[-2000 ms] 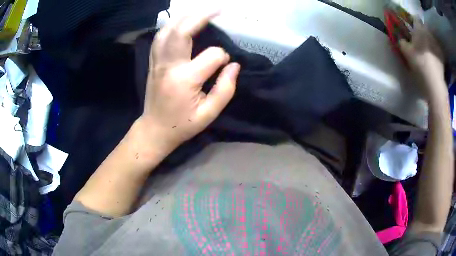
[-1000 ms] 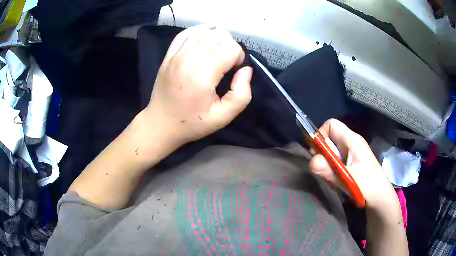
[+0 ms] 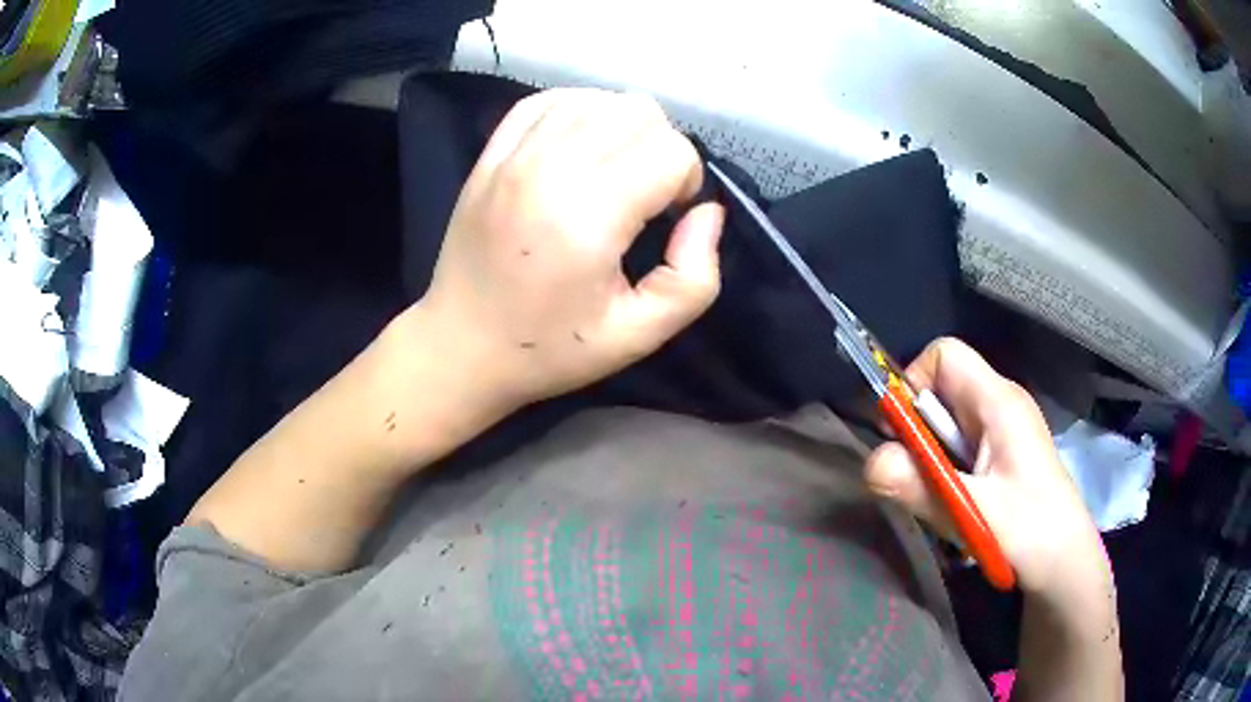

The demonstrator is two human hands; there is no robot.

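Note:
Dark fabric (image 3: 871,261) lies over the lap and the front edge of the pale machine table. My left hand (image 3: 590,240) pinches a bit of this fabric between thumb and curled fingers; the pinched part is mostly hidden by the hand. My right hand (image 3: 1008,466) holds scissors (image 3: 922,446) by the orange-red handle. Their long silver blades point up and left, and the tip is at the fabric right beside my left fingertips. Whether the blades are slightly parted cannot be told.
The pale table (image 3: 823,96) has a printed ruler edge (image 3: 1043,295) and a dark strip (image 3: 1029,69) at the upper right. Ribbed dark cloth (image 3: 275,55) is at the upper left. White scraps (image 3: 117,302) and plaid cloth (image 3: 48,549) lie left, another white scrap (image 3: 1109,473) right.
My right hand has come from the upper right with the scissors, and their tip is now at my left fingers. My left hand has closed on the fabric and shifted slightly right.

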